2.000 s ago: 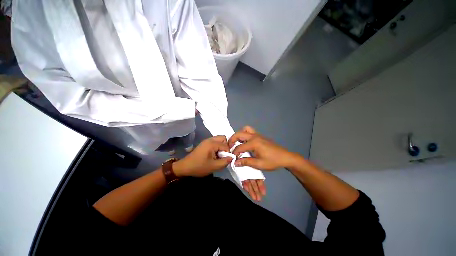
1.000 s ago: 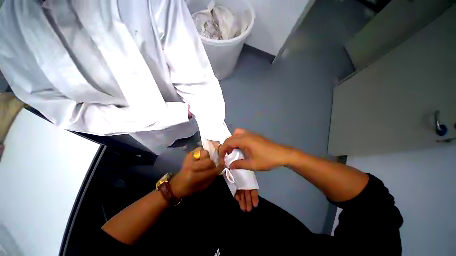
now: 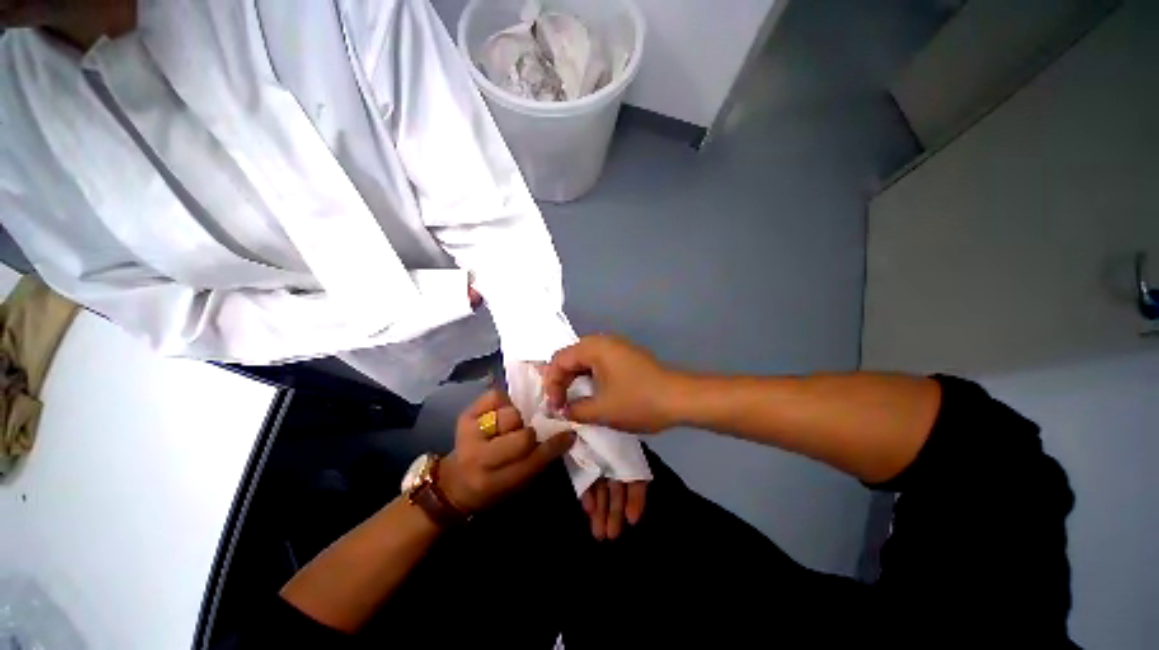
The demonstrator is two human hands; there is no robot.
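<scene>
A person wears a loose white shirt (image 3: 464,165) and stands in front of me, one arm held out. The white cuff (image 3: 613,455) lies long over that person's hand, whose fingers show below its edge. My right hand (image 3: 613,386) pinches the cuff's opening from the right. My left hand (image 3: 493,447), with a ring and a brown-strap wristwatch, is at the cuff's left edge, its fingers against the cloth. The fingertips partly hide the cuff opening.
A white waste bin (image 3: 559,140) with crumpled pale stuff stands behind the sleeve. A white table (image 3: 140,444) is at left, with a khaki garment (image 3: 28,362) and clear plastic (image 3: 36,620). A door (image 3: 1017,229) is at right.
My left hand has turned over and its fingers have shifted on the cuff. My right hand stays at the cuff. The view has shifted, so the door handle sits nearer the right edge.
</scene>
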